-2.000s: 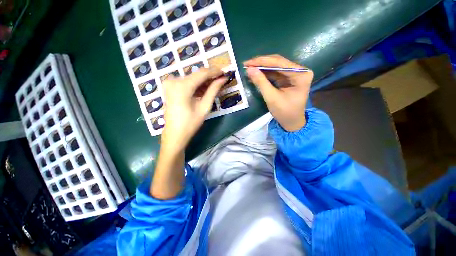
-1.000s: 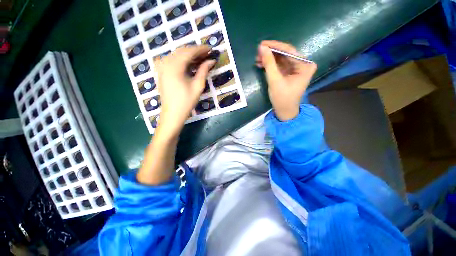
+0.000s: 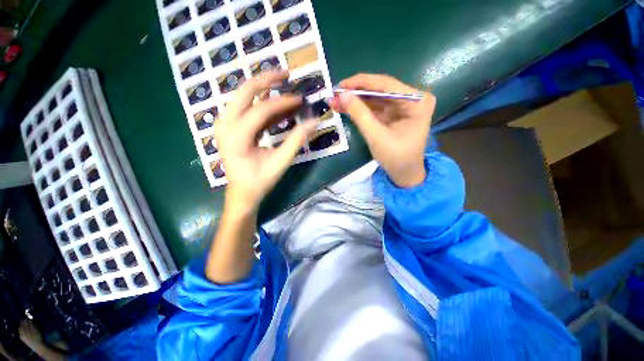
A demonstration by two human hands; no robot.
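A white tray (image 3: 315, 44) holds black oval speakers (image 3: 294, 27), one per cell; several show a pale round centre. One cell in its right column is bare tan. My left hand (image 3: 260, 134) is blurred over the tray's lower part, with a dark blurred speaker (image 3: 306, 108) between thumb and fingers. My right hand (image 3: 394, 120) is at the tray's right edge and pinches a thin pale stick, possibly tweezers (image 3: 385, 94). Its tip end is at my fingertips, close to the held speaker; whether they touch is unclear. My left hand hides several cells.
A stack of white trays (image 3: 121, 166) with filled cells is at the left on the green bench (image 3: 395, 42). An open brown carton (image 3: 568, 127) stands at the right beside the bench. Dark trays or parts (image 3: 63, 303) show at the lower left, with part of another hand at the edge.
The cell that was bare a second ago now holds a black speaker, and the cell above it is now bare. My right hand has come down and left, towards my left hand.
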